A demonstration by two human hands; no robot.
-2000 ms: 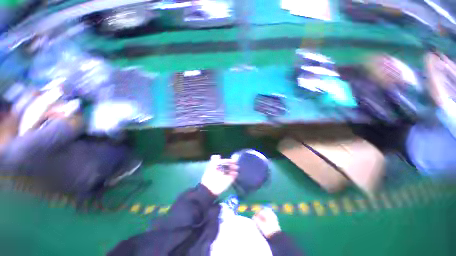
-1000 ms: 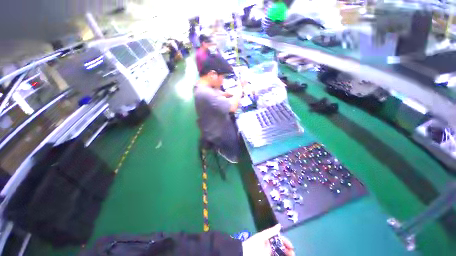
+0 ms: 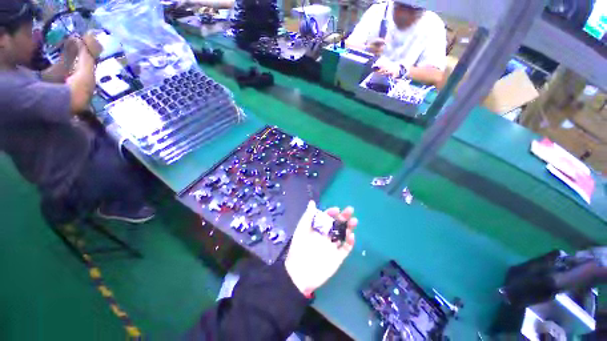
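Observation:
My left hand (image 3: 318,250) is palm up over the bench edge, fingers curled. A small silver-and-black motor assembly (image 3: 330,227) lies in it. The black parts tray (image 3: 283,220) lies just beyond the hand, covered with small motors and red wires (image 3: 249,190). A black openwork chassis (image 3: 406,303) lies on the green bench mat to the right of the hand. My right hand is not in view.
Stacked clear blister trays (image 3: 180,113) stand beyond the parts tray, beside a seated person (image 3: 50,120) at left. Another person (image 3: 406,40) sits across. A grey metal post (image 3: 459,100) rises at the bench's far side. Dark equipment (image 3: 546,286) stands lower right.
The view has swung right and closer to the bench. My left hand, at the bottom edge before, now shows fully, palm up with the motor assembly. The chassis has come into view.

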